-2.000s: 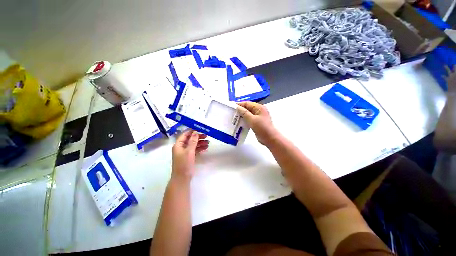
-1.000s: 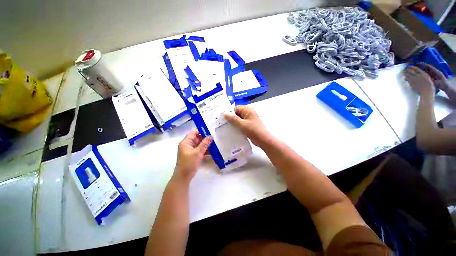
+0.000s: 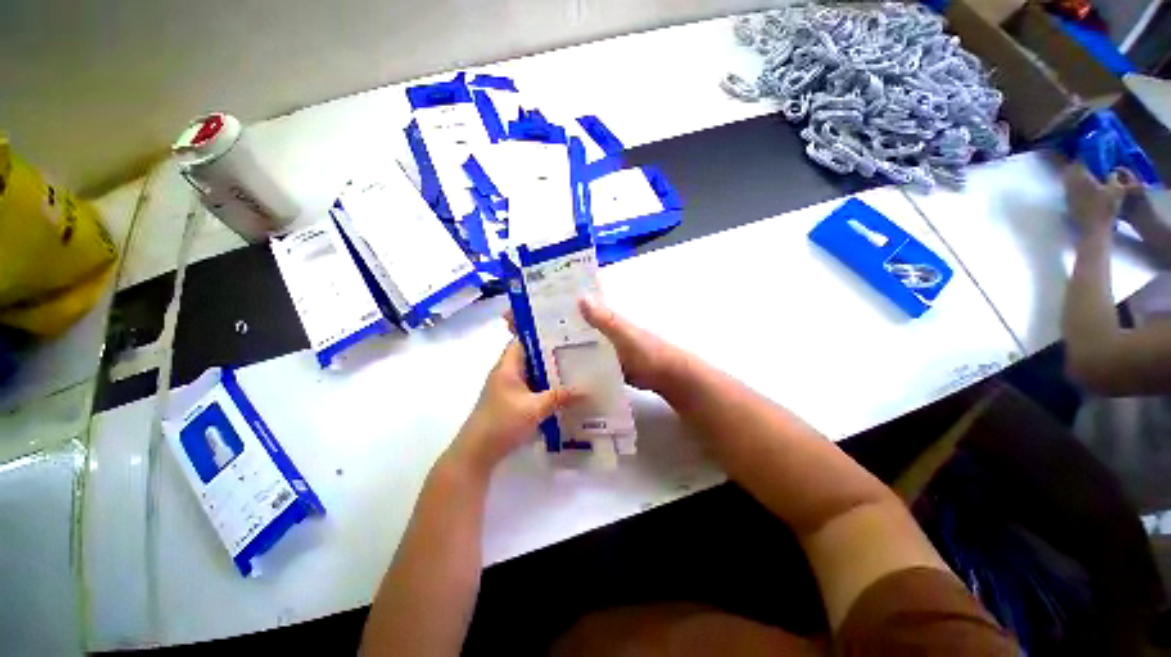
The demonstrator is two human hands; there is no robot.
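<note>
A white-and-blue retail box (image 3: 578, 308) with a pale, see-through window stands nearly upright between my hands over the table. My left hand (image 3: 514, 404) grips its left side and lower front, with the thumb across it. My right hand (image 3: 629, 347) holds its right side, thumb on the front. Flaps stick out at its lower end. A blue inner tray (image 3: 880, 257) with a white piece and a whitish cable lies on the table to the right. A packed box (image 3: 242, 465) with blue and a white shape in its window lies at the left.
Overlapping empty boxes (image 3: 401, 244) lie at back centre. A white-and-red can (image 3: 235, 180) stands back left, near a yellow bag (image 3: 49, 244). A cable heap (image 3: 886, 96) and a brown carton (image 3: 1034, 71) are back right. Another person's hands (image 3: 1104, 199) hold something blue at far right.
The box in my hands has turned from lying aslant to nearly upright, its window end towards me. My right thumb has moved onto its front. The other person's hands have come into view at right.
</note>
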